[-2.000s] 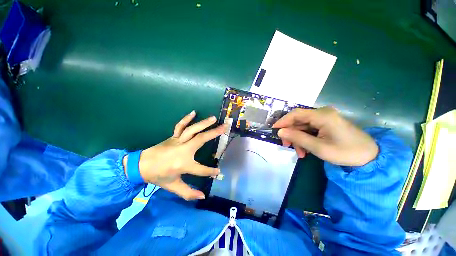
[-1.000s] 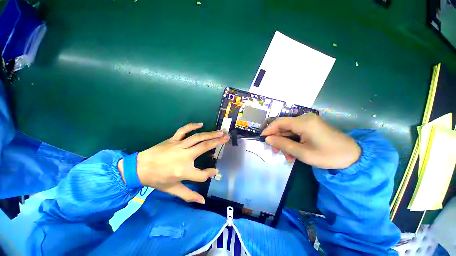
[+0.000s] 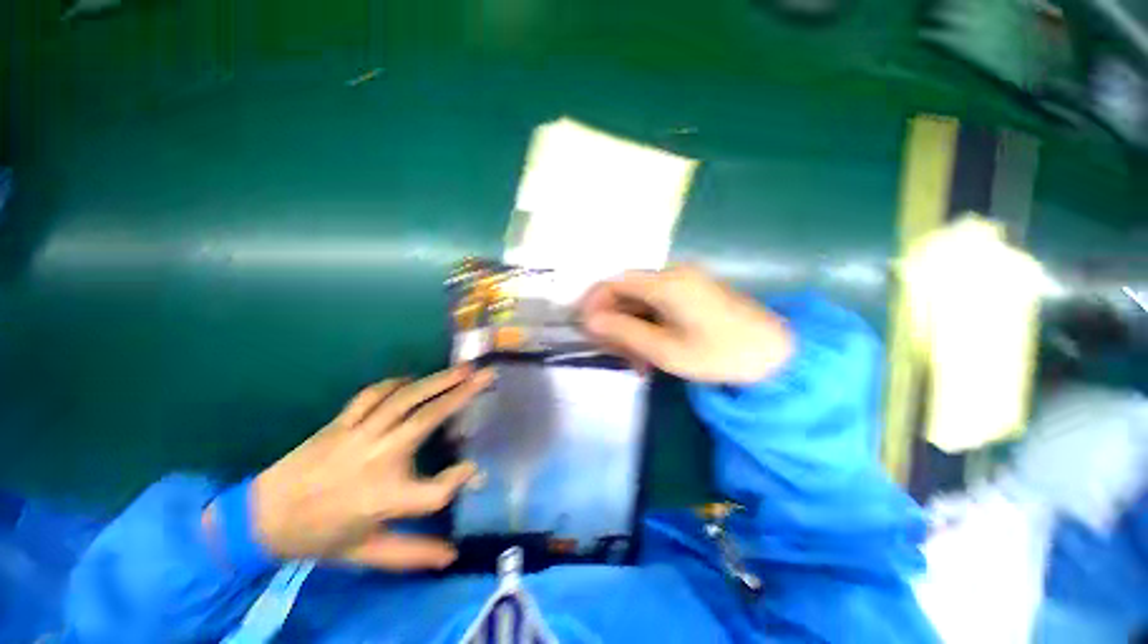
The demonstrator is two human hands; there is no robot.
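Note:
The opened tablet (image 3: 554, 440) lies in front of me, its silver panel towards me and its board with orange flex cables at the far end. The view is blurred. My left hand (image 3: 359, 478) has its fingers spread on the tablet's left edge. My right hand (image 3: 686, 321) is over the board's right part, thumb and forefinger pinched together. Whether it holds tweezers or tape cannot be told. The white liner sheet (image 3: 604, 201) lies beyond the tablet, with a small dark patch at its left edge.
Pale yellow liner sheets (image 3: 976, 333) lie at right over a long black strip with a yellow edge (image 3: 929, 176). Blurred objects stand at the upper right. Blue cloth shows at the lower right edge. The green bench mat (image 3: 252, 164) lies beyond the tablet.
The whole view has shifted and blurred, with the tablet and both hands now further left in the picture. My left hand stays at the tablet's left edge; my right hand stays over the board end.

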